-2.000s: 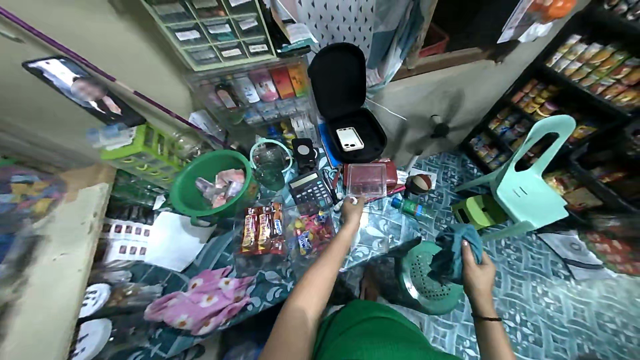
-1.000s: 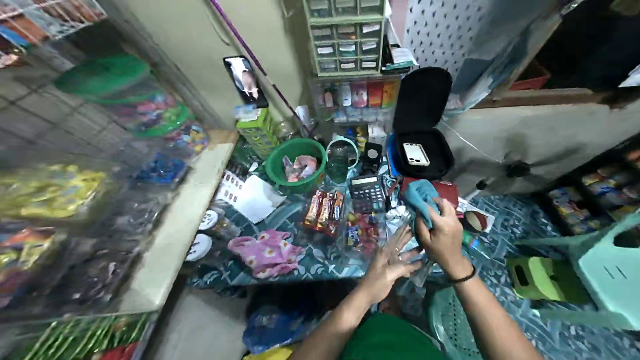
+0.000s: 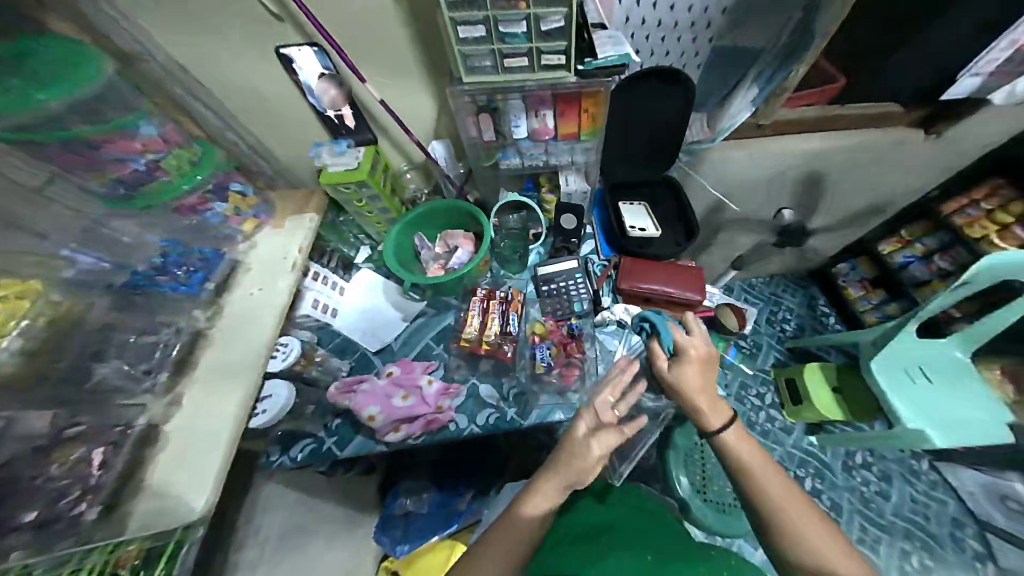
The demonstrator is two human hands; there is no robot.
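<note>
My right hand grips a bunched teal cloth over the right part of the table. Beside it, my left hand has its fingers spread against a clear plastic container; whether it grips the container I cannot tell. Left of the hands, a clear tray of wrapped candies sits by a tray of chocolate bars. A black calculator lies behind the candies, and a dark red wallet behind the cloth.
A green basin, a handled teal container and an opened black case holding a white phone stand at the back. A pink floral cloth lies front left. On the right are a fan and a green plastic chair.
The left hand has left the clear container's spot near the wallet and now spreads nearer my body. The right hand has brought the teal cloth from over the stool to the table. The view has swung.
</note>
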